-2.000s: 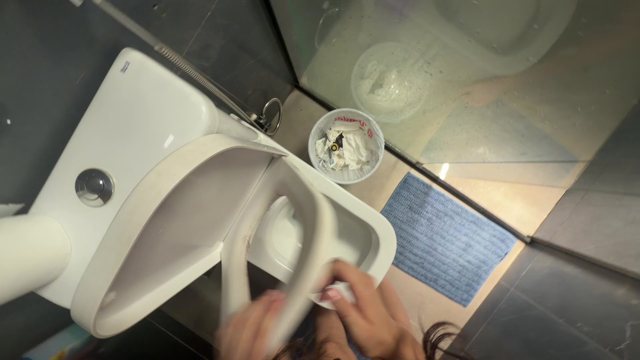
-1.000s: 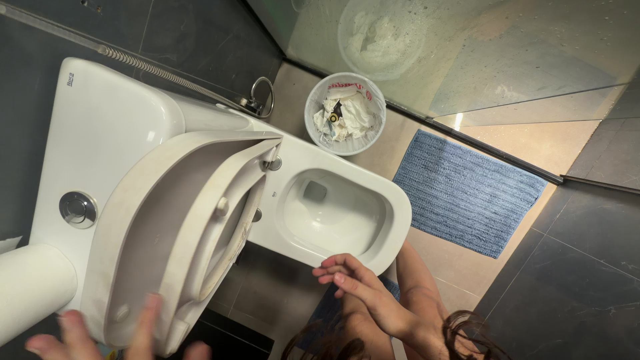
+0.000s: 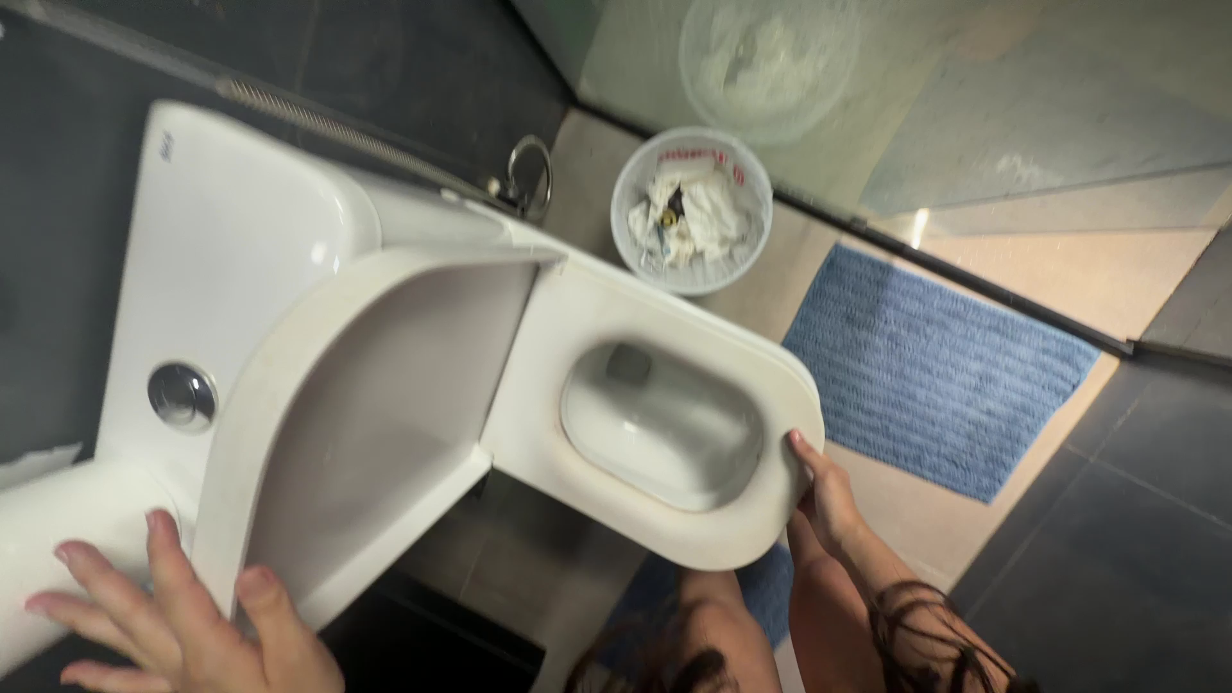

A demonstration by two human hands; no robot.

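Note:
A white toilet seat [image 3: 664, 520] lies lowered on the bowl [image 3: 664, 433]. My right hand [image 3: 828, 491] is at the seat's rounded front edge, thumb on top, the other fingers mostly hidden beneath or behind it; whether it grips is unclear. The toilet lid [image 3: 385, 404] stands raised, leaning back toward the cistern [image 3: 241, 250], which has a round chrome flush button [image 3: 182, 396]. My left hand [image 3: 183, 616] is spread open beside the lid's lower left edge, in front of a white roll [image 3: 77, 539], with nothing in it.
A round bin [image 3: 691, 212] holding crumpled white paper stands beside the toilet, near a glass shower panel [image 3: 962, 115]. A blue mat [image 3: 934, 371] lies on the floor. A hose [image 3: 327, 125] and metal ring [image 3: 529, 178] are by the dark tiled wall.
The seat was raised against the lid one second ago and is now down on the bowl. My right hand has moved to its front edge. My left hand remains apart from it.

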